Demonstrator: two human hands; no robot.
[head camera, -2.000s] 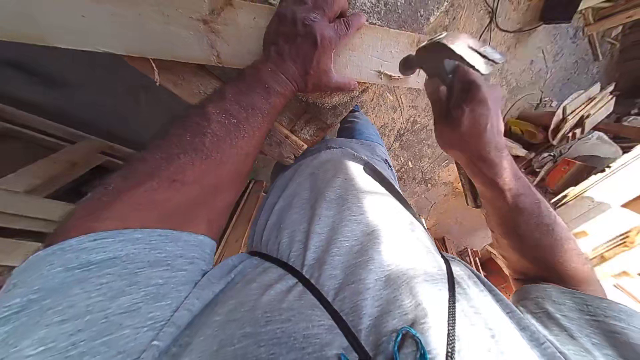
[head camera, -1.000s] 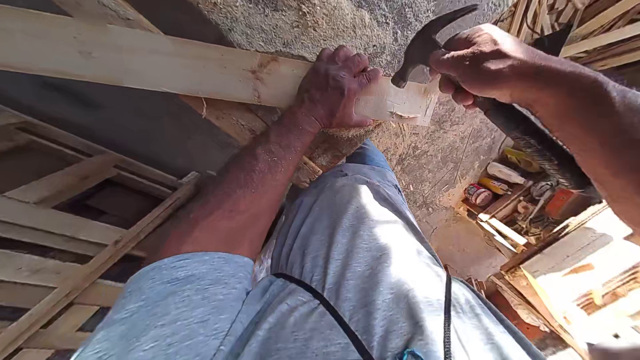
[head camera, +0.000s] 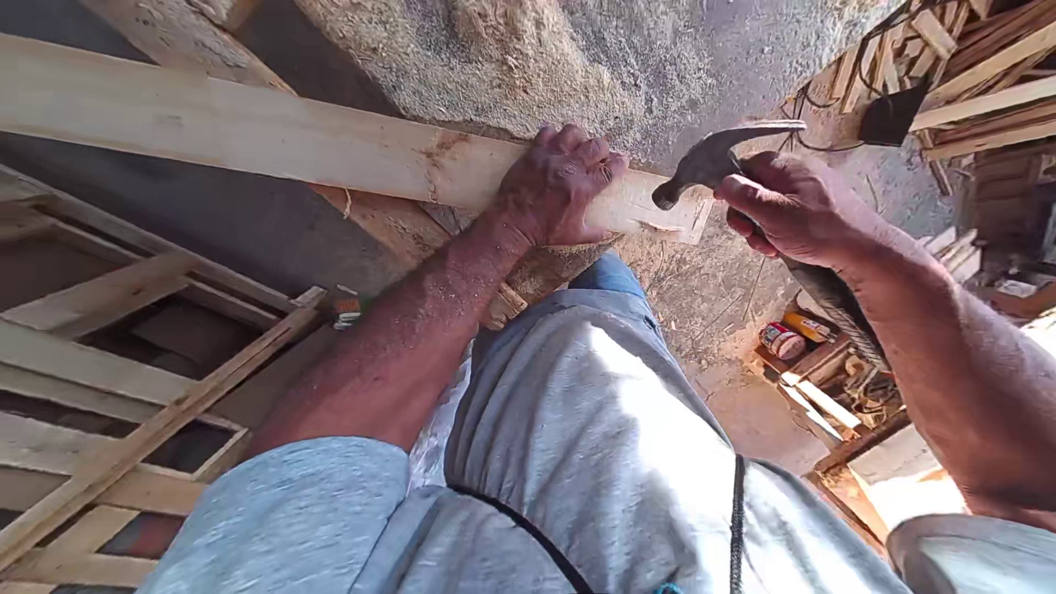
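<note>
My left hand grips a long pale wooden board near its right end, with the fingers over the far edge. In my right hand is a claw hammer, held close below its head; the dark handle runs down along my forearm. The hammer's face hangs at the board's end, and whether it touches the wood I cannot tell. A splintered strip lies on the board's surface near that end. Under the board, a rougher wooden beam crosses at a slant.
Sawdust is heaped on the floor beyond the board. Slatted wooden frames stand at the left. Stacked timber is at the upper right. A box of wood scraps with a yellow container sits at lower right.
Two seconds ago the hammer was turned with its claw to the right; its claw pointed up and right a second ago. My left hand stays on the board. The view has shifted.
</note>
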